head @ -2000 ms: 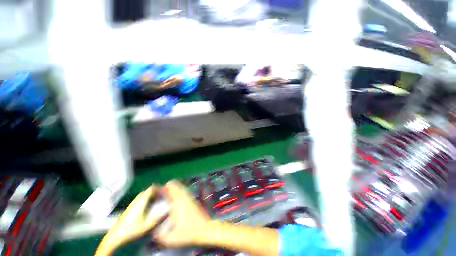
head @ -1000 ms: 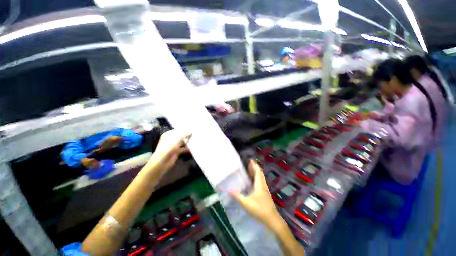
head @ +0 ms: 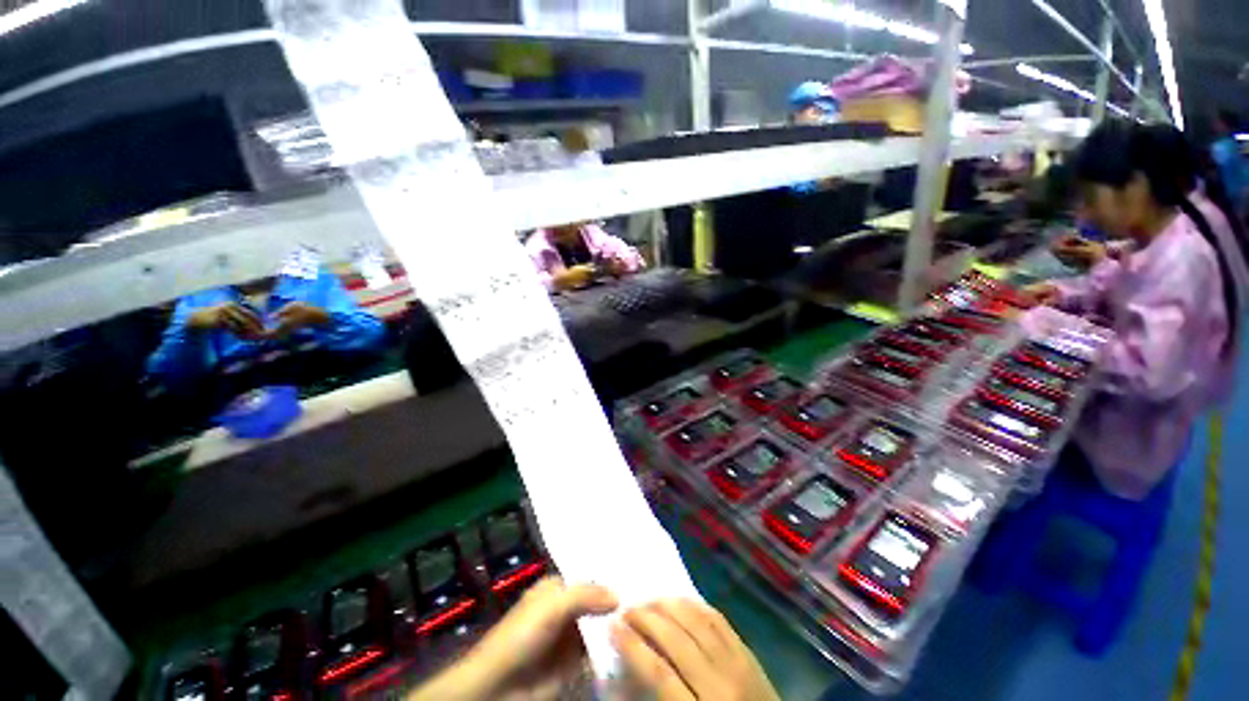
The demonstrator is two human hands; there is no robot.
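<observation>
A long white label strip [head: 555,425] with rows of small print hangs from the top and runs down to my hands at the bottom centre. My left hand [head: 527,644] grips its lower left edge with thumb and fingers. My right hand [head: 692,652] holds its lower end from the right, fingers bent over it. The strip's very end is hidden by the hands. A row of black phones with red rims [head: 354,633] lies in a tray at the lower left, partly cut off by the picture's edge.
Stacked clear trays [head: 877,657] of red-rimmed phones stand at right. A second white strip [head: 48,589] hangs at far left. A white shelf [head: 206,260] crosses above. A blue bowl [head: 258,411] sits opposite. A person in pink [head: 1144,342] sits at right beside a blue stool [head: 1082,562].
The view has turned right and steadied since the earliest frame. Compared with one second ago, my hands have moved down and come close together at the strip's lower part.
</observation>
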